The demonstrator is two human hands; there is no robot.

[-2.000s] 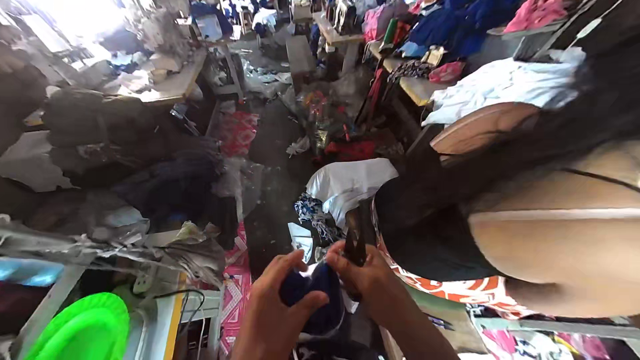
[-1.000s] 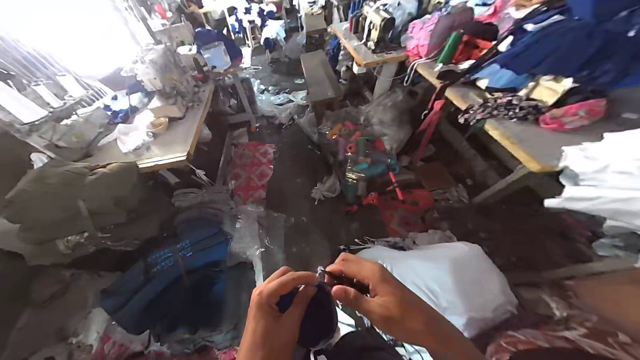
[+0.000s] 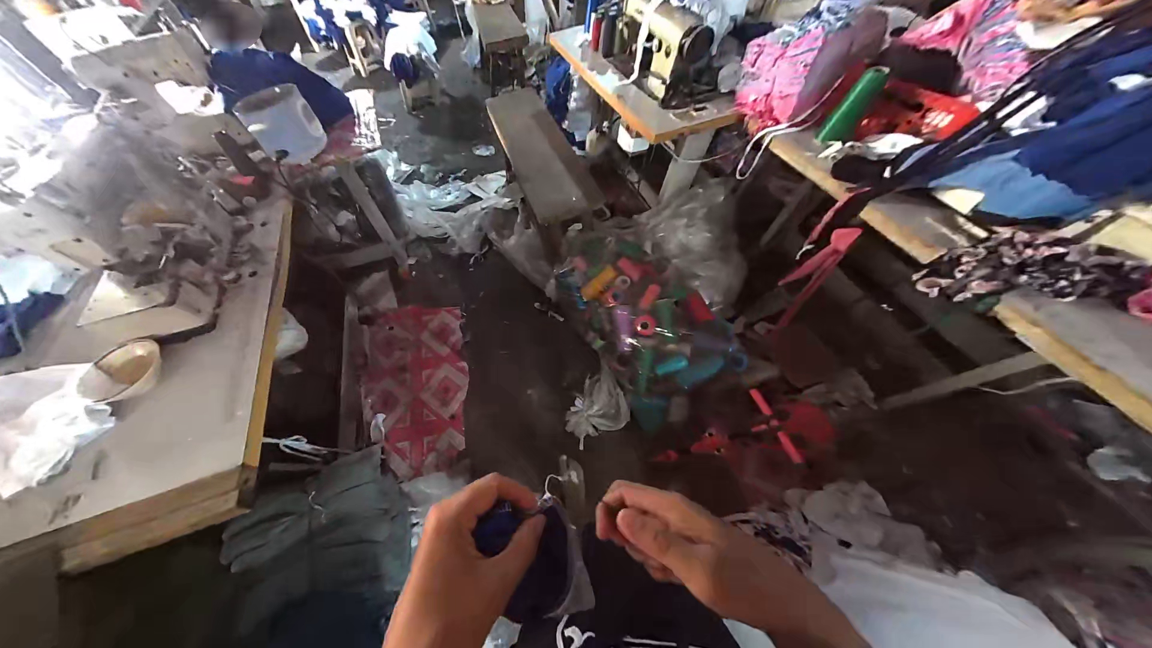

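Observation:
My left hand (image 3: 481, 553) pinches a dark blue piece of cloth (image 3: 544, 571) at the bottom centre, with the thumb and forefinger at its upper edge. A short white thread loops up from the cloth's top beside the fingertips. To its right, my right hand (image 3: 666, 544) is held apart from the cloth, thumb pressed against curled fingers; whether something thin is between them cannot be seen. Black fabric with white marks lies beneath both hands.
A worktable (image 3: 207, 396) stands on the left, another table (image 3: 1080, 351) on the right. A bench (image 3: 544, 157) and a clear bag of coloured thread spools (image 3: 648, 315) are ahead. A sewing machine (image 3: 670, 54) stands farther back. A white sack (image 3: 918, 594) lies at lower right.
My hands were together at the blue cloth; the right hand has moved away from it to the right. A person seen close on the right two seconds ago is out of view.

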